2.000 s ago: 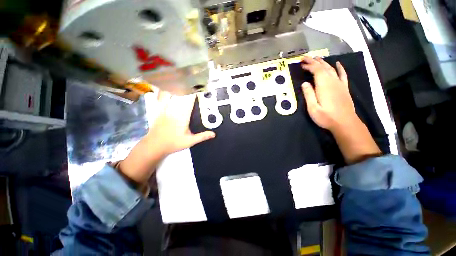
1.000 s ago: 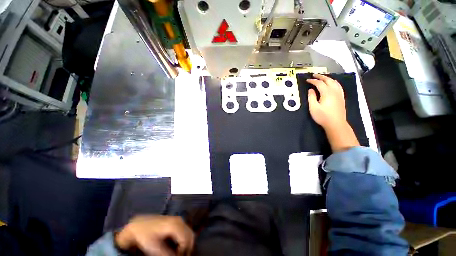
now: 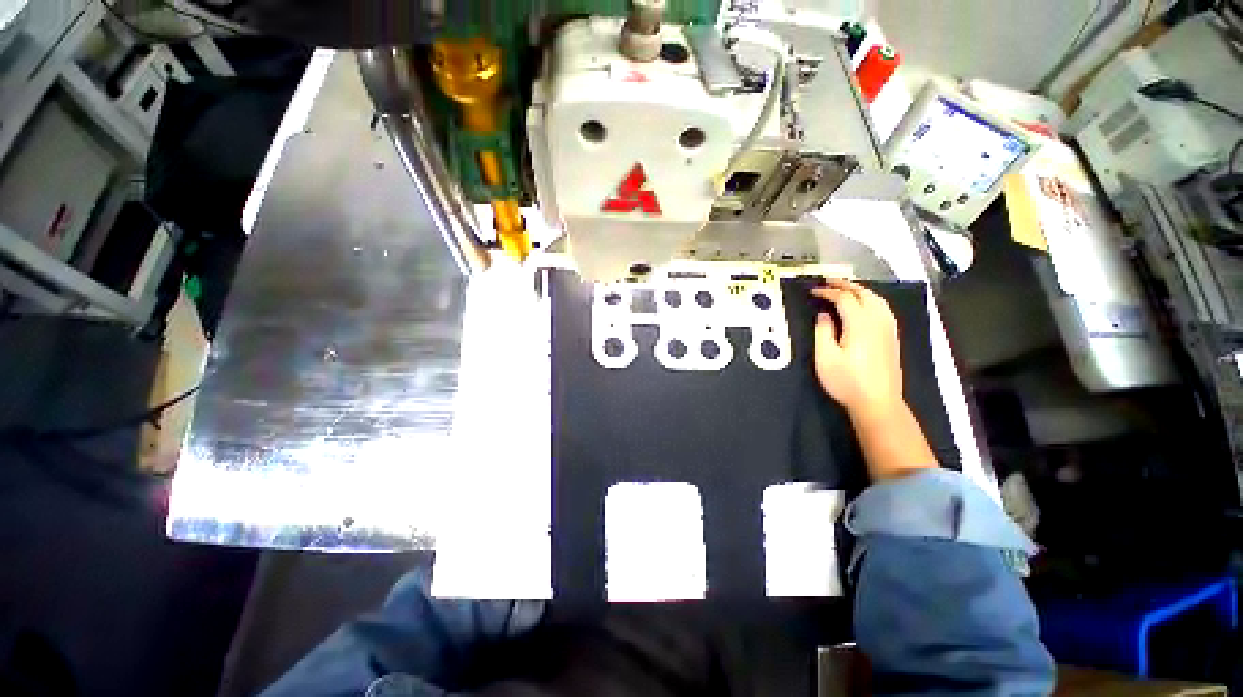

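A black fabric panel (image 3: pixel 682 429) lies flat on a white base sheet (image 3: pixel 498 449), with two white rounded areas near its lower edge. The yellow-and-white holed clamp plate (image 3: pixel 691 324) rests on the panel's far part. The sewing machine head (image 3: pixel 634 150) with its red logo stands just beyond the plate. My right hand (image 3: pixel 859 347) lies flat on the fabric, right of the plate, fingers slightly apart, holding nothing that shows. My left hand is not visible; only its blue sleeve shows at the bottom edge.
A shiny metal table (image 3: pixel 327 341) spans the left. An orange-yellow rod (image 3: pixel 510 229) and steel tube stand left of the head. A control panel (image 3: pixel 954 157) is upper right, with a red thread cone (image 3: pixel 877 66) behind. Blue plastic (image 3: pixel 1186 633) is lower right.
My left hand has left the fabric, passed over my lap and gone out of sight. My right hand stays on the panel. The view has shifted, showing more of the machine and table.
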